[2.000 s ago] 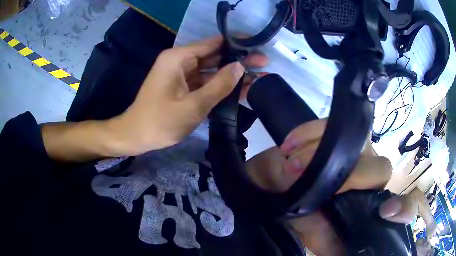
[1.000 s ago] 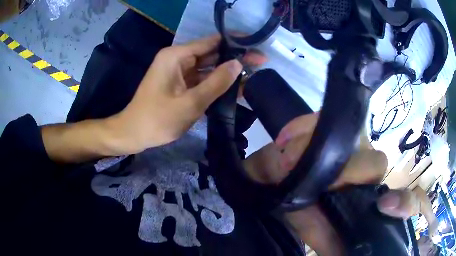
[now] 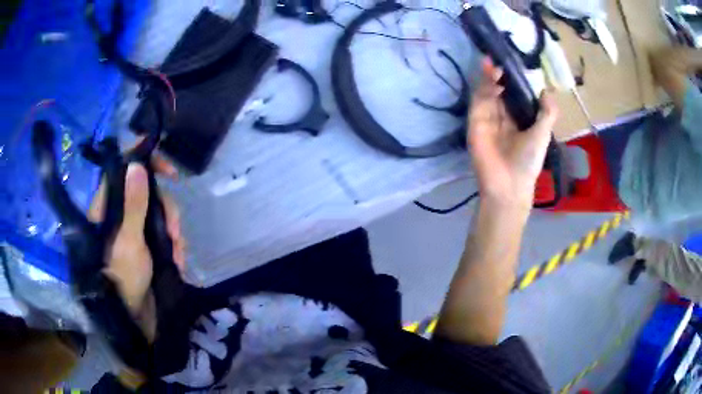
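My left hand (image 3: 135, 238) holds a black headband (image 3: 92, 296) with a yoke (image 3: 158, 115) at its end, at the left of the view and partly blurred. Thin red wires show near the yoke. My right hand (image 3: 504, 142) holds the black electric screwdriver (image 3: 504, 65) over the right side of the bench, its body tilted up and left, away from the headband in my left hand. The screwdriver tip is not clear.
A black tray (image 3: 219, 100) lies on the white foam sheet (image 3: 308, 181). A loose yoke (image 3: 296, 96) and another headband (image 3: 346, 100) lie beside it. Blue bin (image 3: 46, 177) at left. Cardboard (image 3: 608, 77) with white-handled tools, red stool (image 3: 589, 181) and a person at right.
The view has swung to the right over the bench. My right hand with the screwdriver has moved away from the headband to the right. My left hand has moved left with the headband.
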